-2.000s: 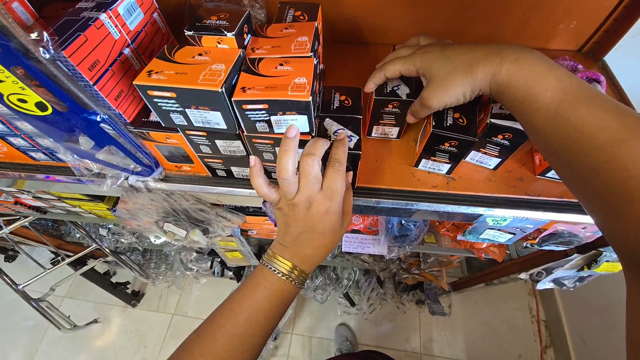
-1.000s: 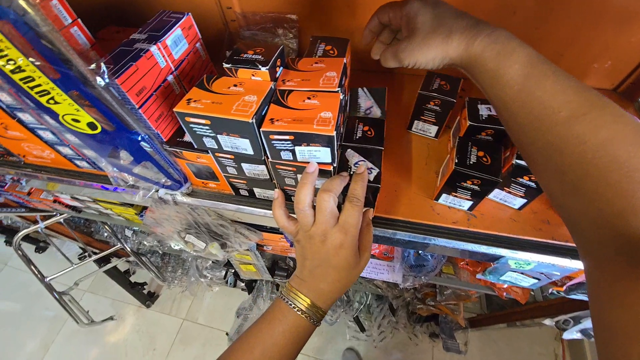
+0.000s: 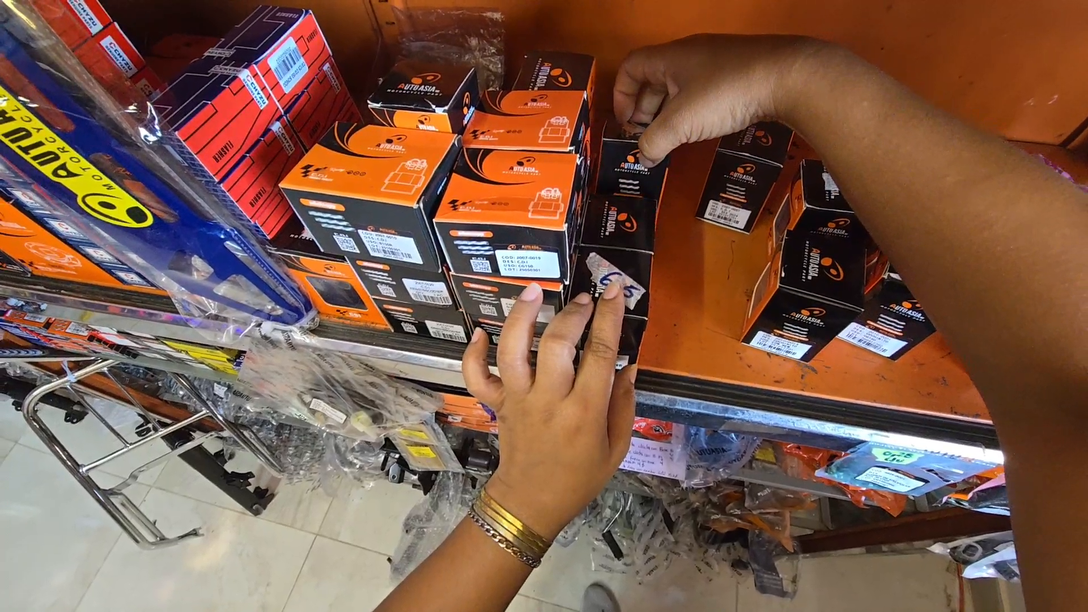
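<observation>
My left hand [image 3: 561, 408], with bracelets at the wrist, rests its spread fingertips on the front of stacked orange and black Auto Asia cartons [image 3: 510, 212] at the shelf edge. Beside them stands a column of small black cartons [image 3: 619, 225], one bearing a torn, handwritten label. My right hand [image 3: 705, 93] reaches over from the right, its fingers curled down on a small black carton [image 3: 631, 174] behind that column; the thumb touches the carton's upper edge. Whether the fingers grip it is partly hidden. Right of it stand a single black carton [image 3: 741, 183] and a cluster of several more [image 3: 816, 280].
Red and blue cartons [image 3: 255, 110] and a plastic-wrapped blue package [image 3: 127, 170] stand at the left. The metal shelf edge [image 3: 765, 416] runs across the front. Below are bagged parts [image 3: 340, 399] and a chrome rack [image 3: 127, 450]. An orange back panel [image 3: 850, 42] closes the shelf.
My right hand has moved left, from the separate cartons at the right to behind the column of black cartons. A small black carton now shows under it. My left hand stays against the stack.
</observation>
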